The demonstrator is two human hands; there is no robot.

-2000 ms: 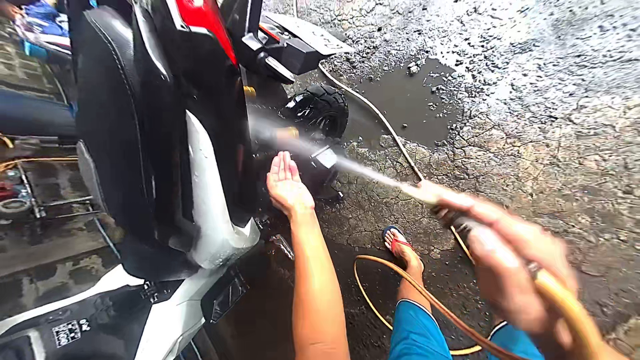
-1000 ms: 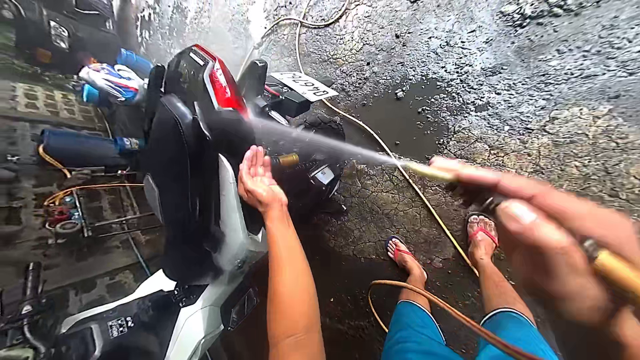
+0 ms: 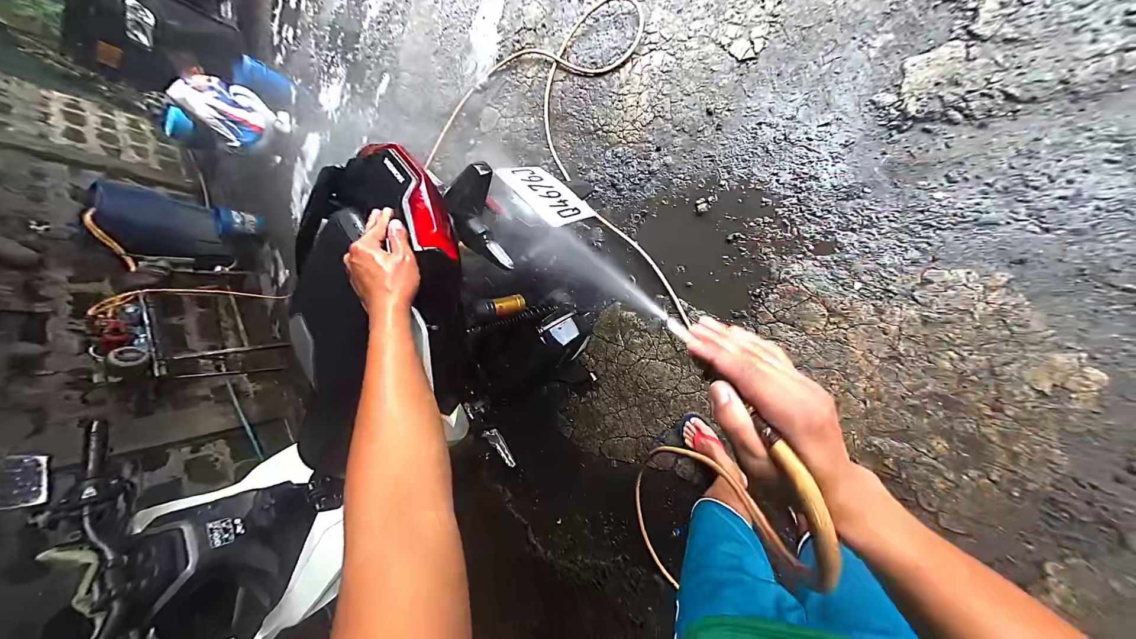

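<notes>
My right hand point(image 3: 772, 390) is closed around a spray nozzle point(image 3: 679, 328) fed by a yellowish hose point(image 3: 812, 515). A fan of water leaves the nozzle toward the rear of a black and white scooter point(image 3: 328, 382), around its licence plate point(image 3: 555, 200) and rear turn signal. My left hand point(image 3: 383, 266) lies on the scooter's tail, at the back of the black seat and beside the red tail light point(image 3: 430, 209). Its fingers hold no object that I can see. Below the tail a gold-coloured shock absorber part point(image 3: 508, 306) shows. Spray hides much of the rear wheel area.
A thin hose point(image 3: 639, 253) loops over the wet, cracked ground. A muddy puddle point(image 3: 710, 240) lies behind the scooter. At left are a blue drum point(image 3: 160, 222), a metal frame with a small machine point(image 3: 129, 342) and a crouching person point(image 3: 222, 106). My sandalled foot point(image 3: 710, 444) is beside the hose.
My left hand has moved from beside the scooter's flank onto its tail. The spray has shifted from the wheel area toward the licence plate. The view has shifted.
</notes>
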